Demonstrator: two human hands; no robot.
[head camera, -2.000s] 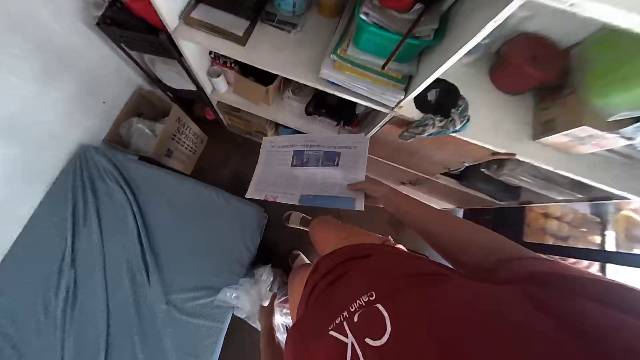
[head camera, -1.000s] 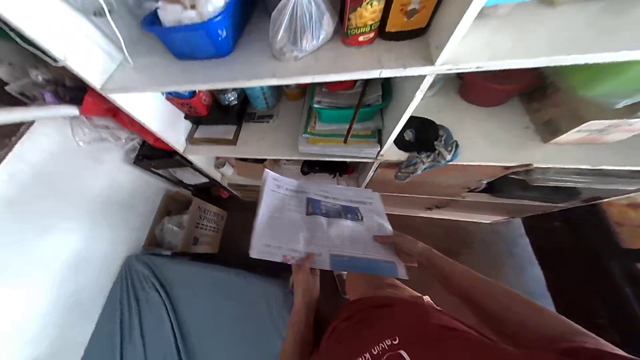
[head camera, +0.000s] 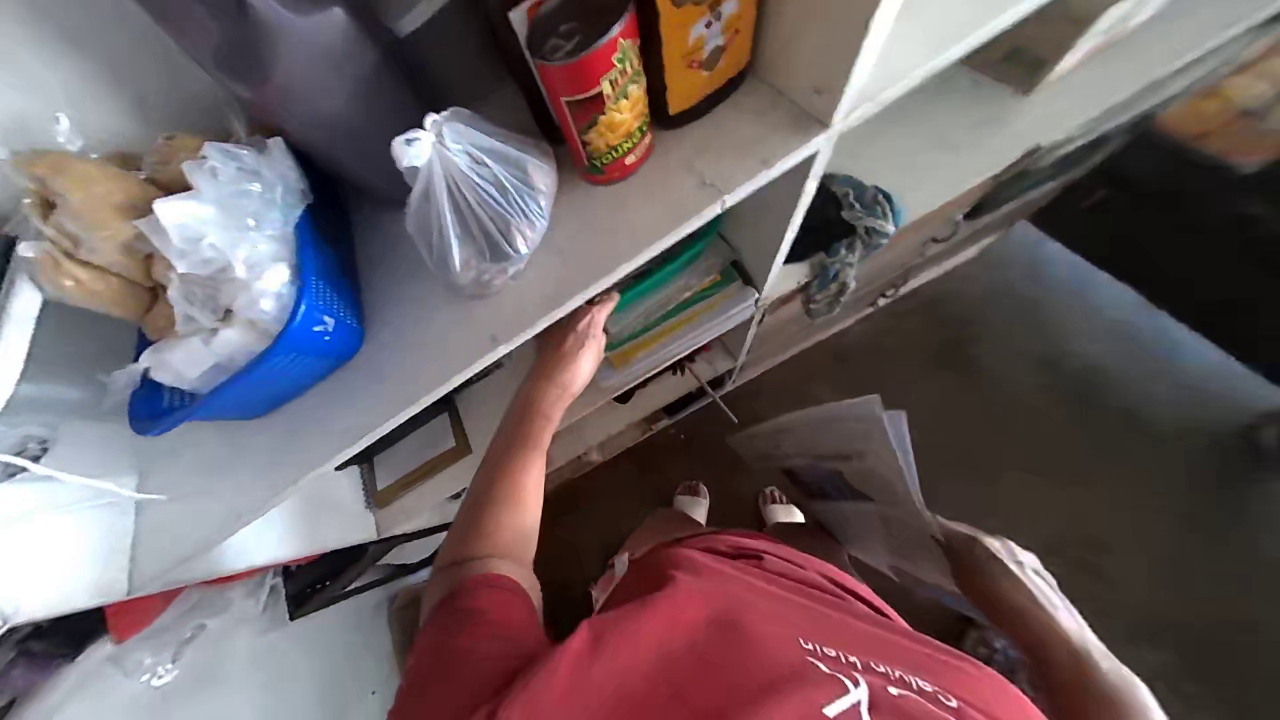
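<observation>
My left hand (head camera: 577, 345) reaches into a compartment of the white shelf, at the left side of a stack of papers and folders (head camera: 680, 310) under a green plastic basket (head camera: 672, 262). Its fingertips are at the basket's edge, partly under the shelf board, so I cannot tell whether they grip it. Low at the right, my right hand (head camera: 965, 550) holds several printed paper sheets (head camera: 860, 480), which hang down beside my legs.
On the upper shelf board (head camera: 400, 350) are a blue plastic basket (head camera: 335, 330) filled with plastic bags, a tied clear plastic bag (head camera: 480, 205) and a red can (head camera: 600, 95). A bundled cloth (head camera: 850, 240) lies in the compartment to the right. A picture frame (head camera: 425, 465) lies lower left.
My left hand has left the papers and moved to the shelf compartment. The sheets, earlier spread before me, now hang in my right hand at the right. The view has moved closer to the shelves.
</observation>
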